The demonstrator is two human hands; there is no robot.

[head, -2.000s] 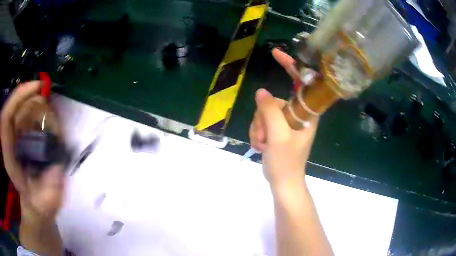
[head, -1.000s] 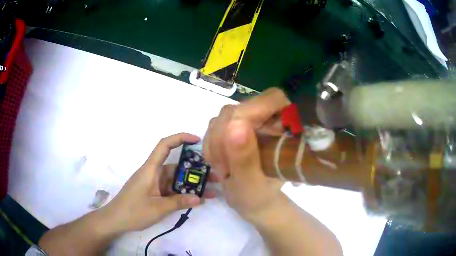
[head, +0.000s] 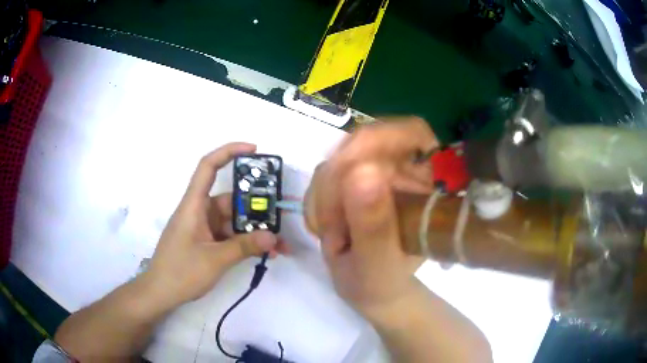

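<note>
My left hand (head: 188, 248) holds an open black power adapter (head: 241, 225) upright over the white paper, its circuit board facing me. A yellow transformer (head: 260, 204) and round silvery capacitors show on the board. My right hand (head: 365, 213) is closed round the amber barrel of the glue gun (head: 518, 237), slightly blurred. The pale bluish nozzle (head: 292, 206) points left, its tip at the adapter's right edge; whether it touches is unclear. A black cord (head: 225, 315) hangs from the adapter's lower end through a strain relief (head: 258, 275).
A red mesh basket (head: 27, 135) stands at the left edge. A yellow-and-black divider bar (head: 340, 60) crosses the dark green conveyor belt (head: 426, 64). Black items lie on the belt at upper right. A black bundle (head: 259, 356) lies at the bottom edge.
Since one second ago, the adapter has moved slightly up and left and turned more upright. The nozzle now shows at its right side. Two seconds ago, the hands were far apart.
</note>
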